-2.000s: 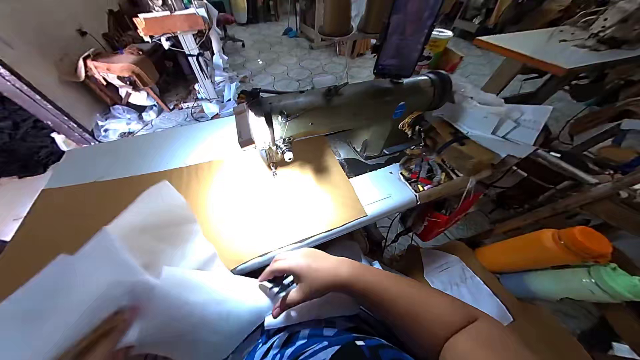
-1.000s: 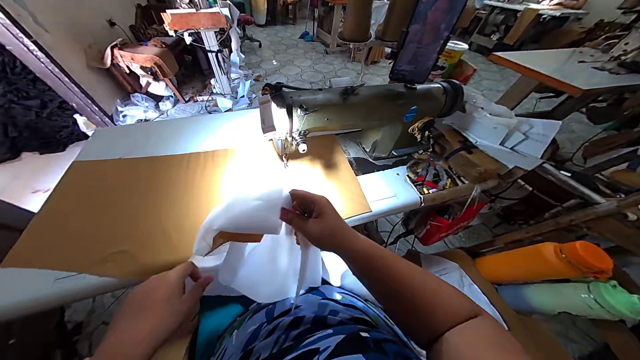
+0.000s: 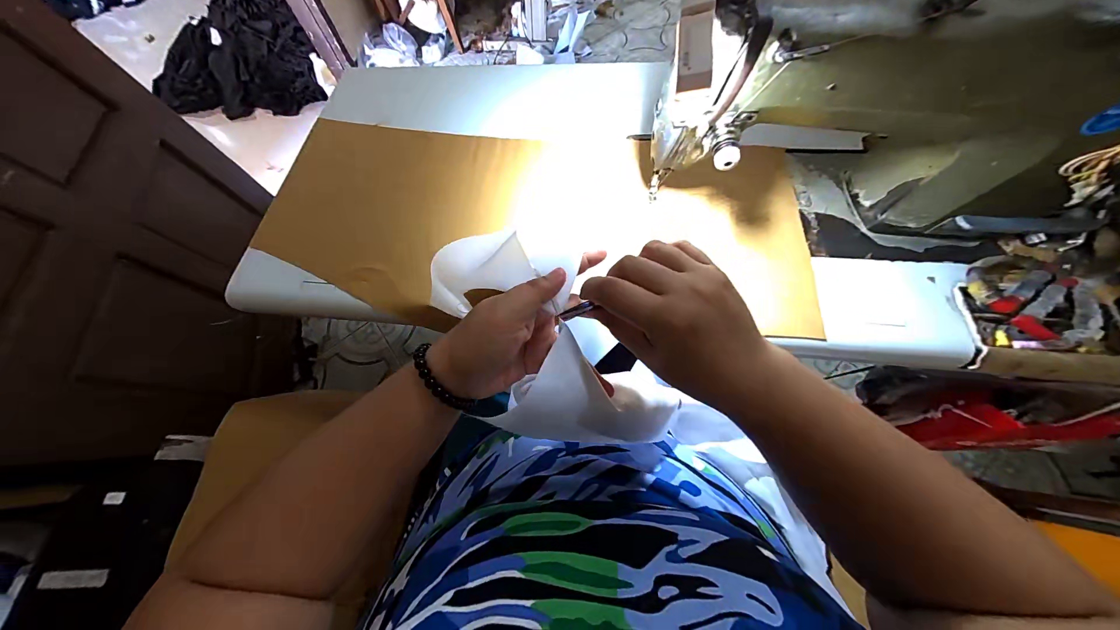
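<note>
My left hand [image 3: 503, 337], a black beaded bracelet at its wrist, pinches a piece of white fabric [image 3: 577, 394] between thumb and fingers. Part of the fabric stands up in a curl above the thumb, and the rest hangs over my lap. In my right hand [image 3: 678, 315] is a small dark metal tool [image 3: 577, 310], perhaps thread snips, its tip touching the fabric beside my left thumb. Most of the tool is hidden by my fingers. Beyond the hands is the needle area of a sewing machine [image 3: 654, 185], brightly lit.
Brown paper [image 3: 394, 192] covers much of the white sewing table [image 3: 884, 302]. The green machine head [image 3: 945, 114] fills the upper right. A tray of small items [image 3: 1037, 302] sits at the table's right end, with a red bag [image 3: 989, 424] below. A brown door [image 3: 114, 227] stands at left.
The left hand has come in from the lower left and now grips the fabric close to the right hand. The view has tilted down and closer.
</note>
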